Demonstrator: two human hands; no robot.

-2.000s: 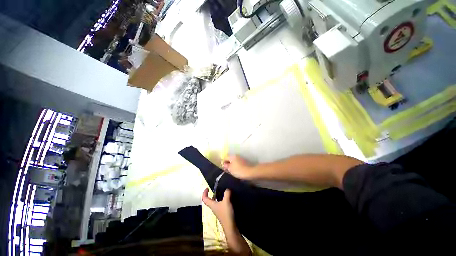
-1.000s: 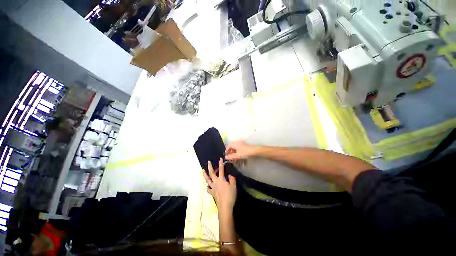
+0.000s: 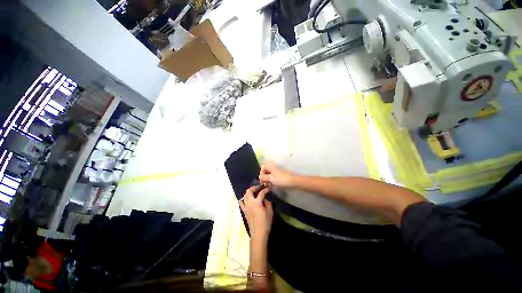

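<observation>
A black garment piece [image 3: 241, 167] lies over the front edge of the white table, its flat end pointing away from me and its bulk hanging towards my lap. My left hand [image 3: 257, 207] pinches the cloth near its narrow part, fingers bent. My right hand [image 3: 276, 176] touches it from the right, thumb and fingers pinched together on the cloth edge. The fingertips of both hands nearly meet. A small dull spot shows between them, too blurred to name.
The sewing machine head [image 3: 446, 86] stands at the upper right, with a yellow clamp [image 3: 444, 146] under it. A clear plastic bag [image 3: 220, 103] and an open cardboard box [image 3: 197, 52] are at the back left. Stacked black pieces [image 3: 137, 240] lie at lower left. A person in orange-red [image 3: 47, 264] is at far lower left.
The cloth's far end, narrow at first, now lies broader and flatter. My left hand's fingers, spread on the cloth a second ago, have drawn together beside my right fingertips. The view has shifted.
</observation>
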